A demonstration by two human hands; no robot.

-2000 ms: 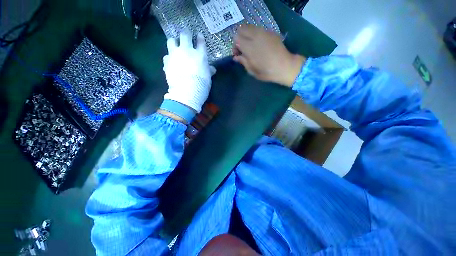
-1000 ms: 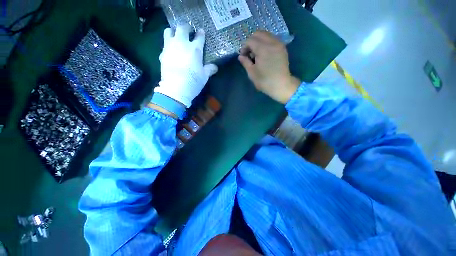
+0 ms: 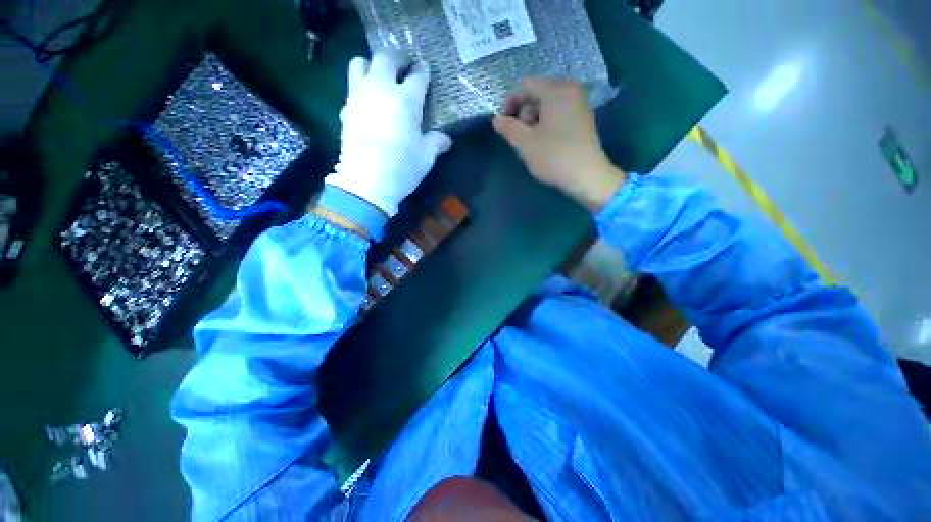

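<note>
A bagged component pack [image 3: 464,87] in clear shiny plastic with a white label lies at the top centre. My left hand [image 3: 386,133], in a white knit glove with a blue wrist strap, rests on the pack's left edge with fingers spread; whether it grips anything cannot be told. My bare right hand [image 3: 556,133] is at the pack's lower right edge, thumb and fingertips pinched together on the plastic. The orange-brown assembly fixture [image 3: 424,237] with silver pieces in its slots lies below my left hand, partly hidden by my left sleeve.
Two black bins stand at the left, one with fine silver screws [image 3: 230,133], one with metal clips [image 3: 128,250]. A blue coiled cord [image 3: 230,214] crosses them. A loose parts pile [image 3: 90,444] lies lower left. An open carton [image 3: 653,306] is beside my lap, near the mat's edge.
My right hand has moved down and slightly right along the pack's edge, its fingers now pinched. More of the fixture shows as my left sleeve shifted. The whole view has shifted slightly.
</note>
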